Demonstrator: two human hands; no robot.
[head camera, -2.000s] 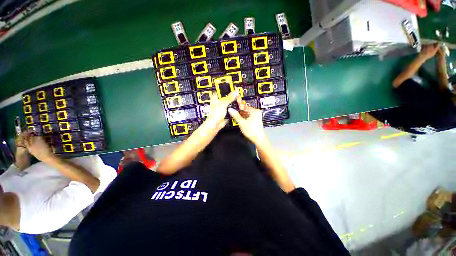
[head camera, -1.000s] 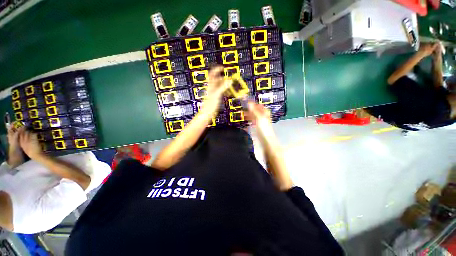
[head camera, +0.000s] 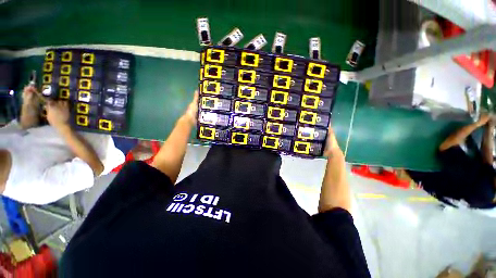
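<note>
The black parts tray (head camera: 260, 98) is in front of me, with four columns of black phone housings (head camera: 282, 65) that show yellow rectangular frames. My left hand (head camera: 191, 112) grips the tray's left edge and my right hand (head camera: 330, 143) grips its lower right edge. The fingers are largely hidden by the tray. The housing held earlier is no longer apart from the tray. I cannot tell whether the tray is lifted off the green bench.
Several pale phone boards (head camera: 203, 31) lie behind the tray. A second tray (head camera: 117, 89) and a person in white (head camera: 49, 157) are at left. A grey-white box (head camera: 443, 81) and a person in black (head camera: 454, 168) are at right. A red stool (head camera: 380, 176) stands below the bench.
My hands have moved from the loose housing above the tray to the tray's two sides. The tray sits farther right in view and is tilted differently. The view has also shifted.
</note>
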